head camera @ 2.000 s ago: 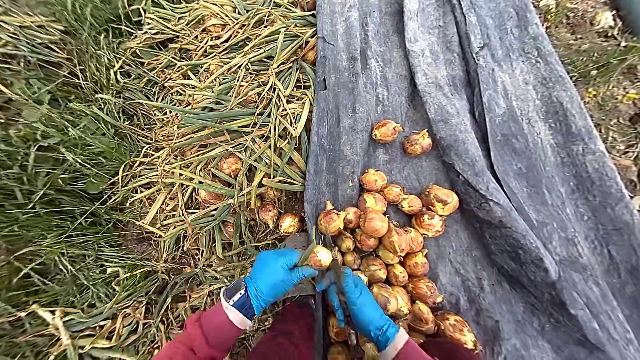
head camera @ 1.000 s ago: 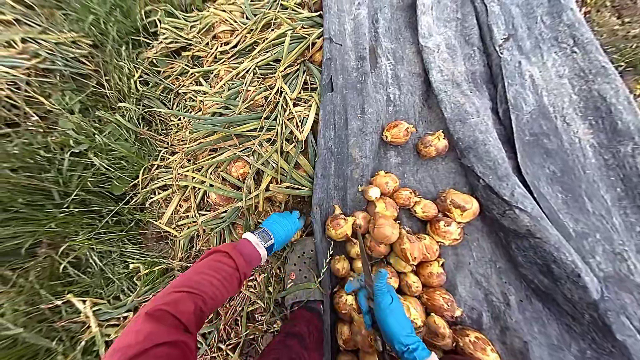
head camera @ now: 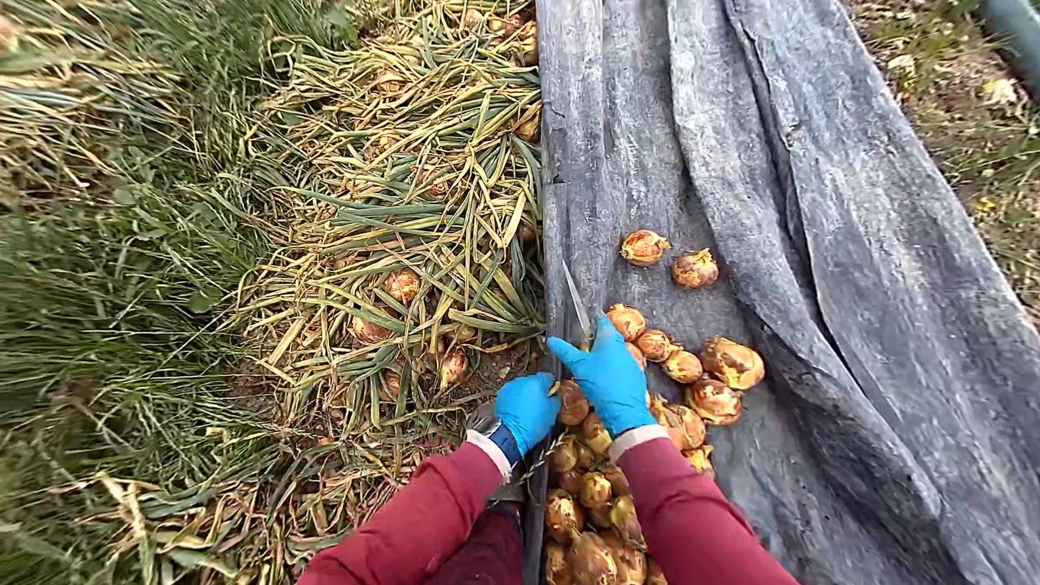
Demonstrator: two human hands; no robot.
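Observation:
My left hand (head camera: 528, 411), in a blue glove, is closed around a short onion stem (head camera: 555, 388) at the edge of the grey fabric. A brown onion (head camera: 574, 403) lies between my two hands; whether that stem belongs to it is unclear. My blue-gloved right hand (head camera: 608, 375) is just right of the left, its back up, over the top of the onion pile (head camera: 595, 491). From it a narrow pointed metal blade (head camera: 577, 301) sticks out, tip toward the upper left. The handle is hidden under the palm.
Grey fabric sheeting (head camera: 877, 268) with long folds covers the right side. Two onions (head camera: 644, 247) lie on it above the pile. Left of its edge, onions with long drying leaves (head camera: 422, 219) cover the ground, with tall grass (head camera: 138, 276) beyond. A shoe is partly visible below my left hand.
My left hand has come back from the onion leaves to the fabric's edge beside my right hand. The right hand has moved up from lower on the pile, with the blade now pointing forward.

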